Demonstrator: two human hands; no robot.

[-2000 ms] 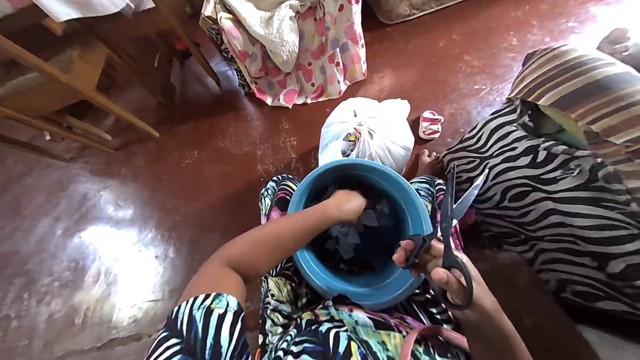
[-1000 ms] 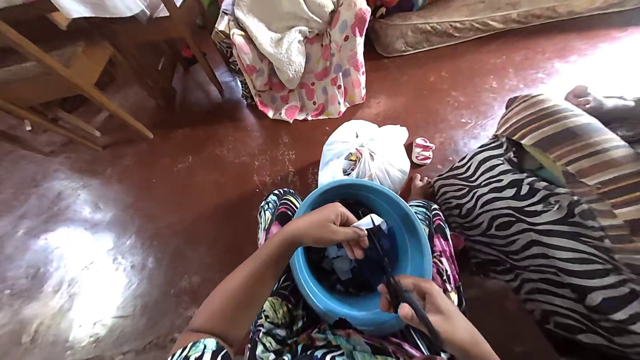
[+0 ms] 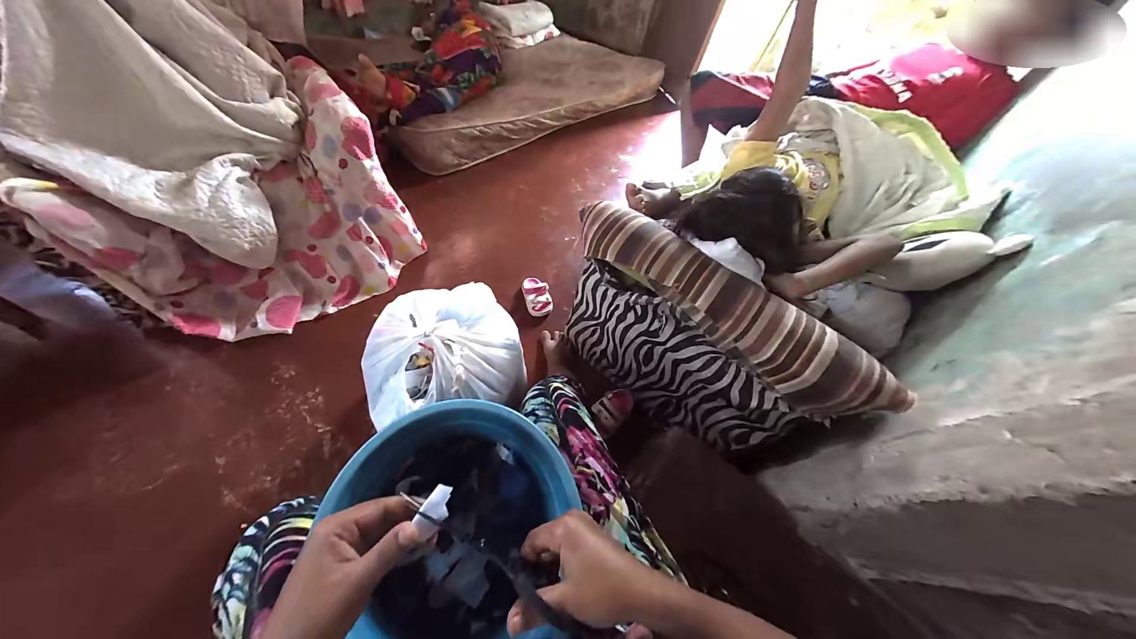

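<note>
A blue plastic tub (image 3: 444, 415) stands between my legs with dark and pale scraps (image 3: 461, 572) in it. Over its left side, my left hand (image 3: 359, 550) pinches a small white piece (image 3: 433, 508) between thumb and fingers. My right hand (image 3: 590, 572), over the right side of the tub, grips black-handled scissors (image 3: 532, 590). Their blades reach toward the white piece but blend into the dark scraps, so how far they are apart is unclear.
A tied white plastic bag (image 3: 453, 346) touches the tub's far side. Beyond it lies a small pink and white shoe (image 3: 537, 297). Zebra-print (image 3: 666, 355) and striped cushions (image 3: 745, 311) are at right, a person (image 3: 781, 195) lying behind them. A mattress (image 3: 532, 98) and draped cloths (image 3: 328, 204) are farther back.
My left hand has come up out of the tub, now with a white piece. The scissors, upright over the right rim two seconds ago, have swung down over the tub. The view has tilted up and right.
</note>
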